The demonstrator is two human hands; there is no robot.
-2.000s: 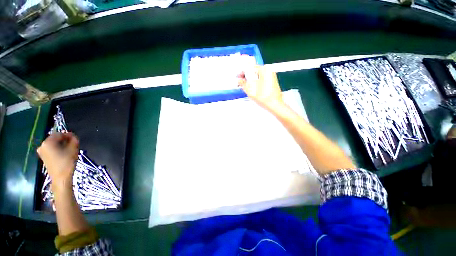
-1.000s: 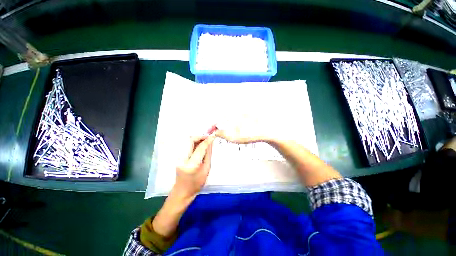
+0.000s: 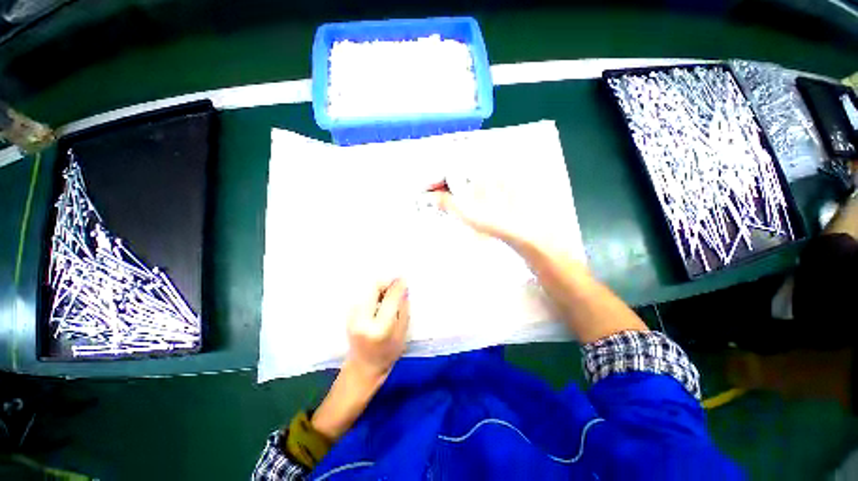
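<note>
The white sheet [image 3: 320, 235] lies in front of my lap. My left hand [image 3: 379, 324] is over its near edge with the fingers curled; whether it holds something is too washed out to tell. My right hand [image 3: 461, 202] is over the middle of the sheet, fingers pointing left and bent together. Small dark marks show at its fingertips, but I cannot tell whether it holds a part. The blue plastic bin [image 3: 405, 127], full of small white parts [image 3: 403, 80], stands just beyond the sheet.
The left black tray [image 3: 155, 178] has metal rods [image 3: 122, 296] heaped toward its near left. The right black tray [image 3: 694, 268] is densely filled with rods. Clear plastic bags [image 3: 779, 122] lie beside it. Part of another person's arm [image 3: 842, 221] shows at the right edge.
My hands were together over the sheet a second ago and are now apart. My right hand has moved away from me; my left stays near the sheet's near edge.
</note>
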